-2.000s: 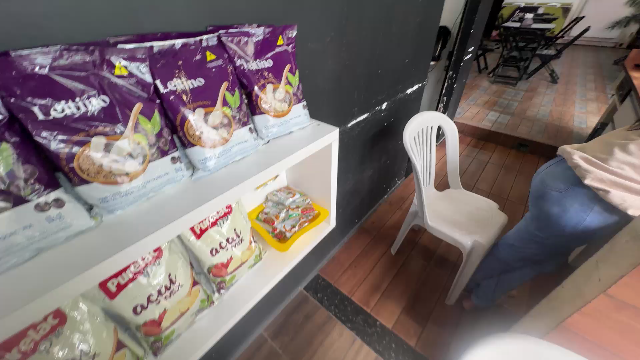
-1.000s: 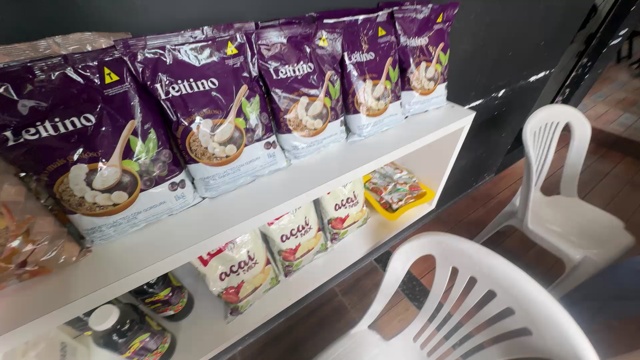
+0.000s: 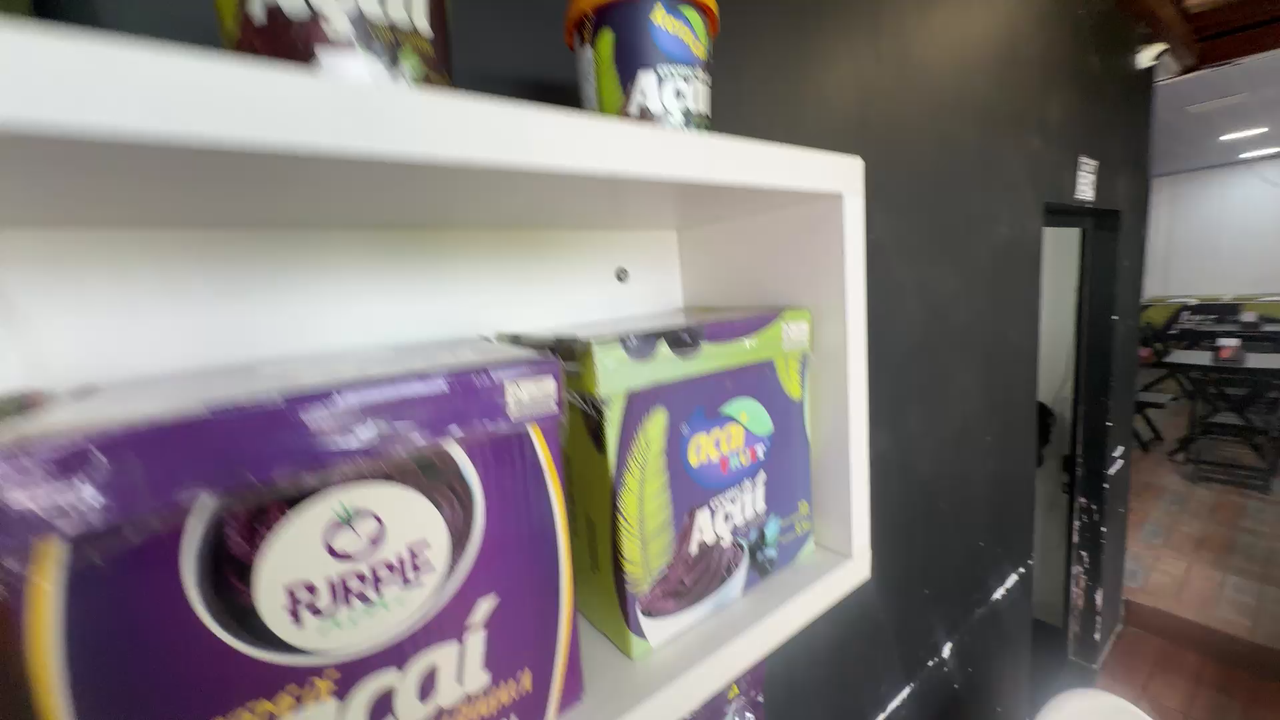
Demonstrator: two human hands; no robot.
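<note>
Neither of my hands shows in the head view. A white wall shelf (image 3: 770,170) fills the left and middle. Inside it, at the lower left, stands a large purple açaí carton (image 3: 520,600). To its right, near the shelf's end panel, is a green and purple açaí carton (image 3: 720,480). On top of the shelf sit a purple tub with an orange lid (image 3: 650,60) and, further left, a dark açaí container (image 3: 340,35), both cut off by the upper edge.
A black wall (image 3: 950,350) with chipped paint runs beside the shelf to a narrow doorway (image 3: 1060,420). Beyond it, at the far right, are dark tables (image 3: 1230,370) and folding chairs on a tiled floor. The top of a white plastic chair (image 3: 1090,705) shows at the bottom right.
The view has swung up from the lower shelf with its purple and white bags to the cartons and tubs above. The person seen at the right two seconds ago is out of view.
</note>
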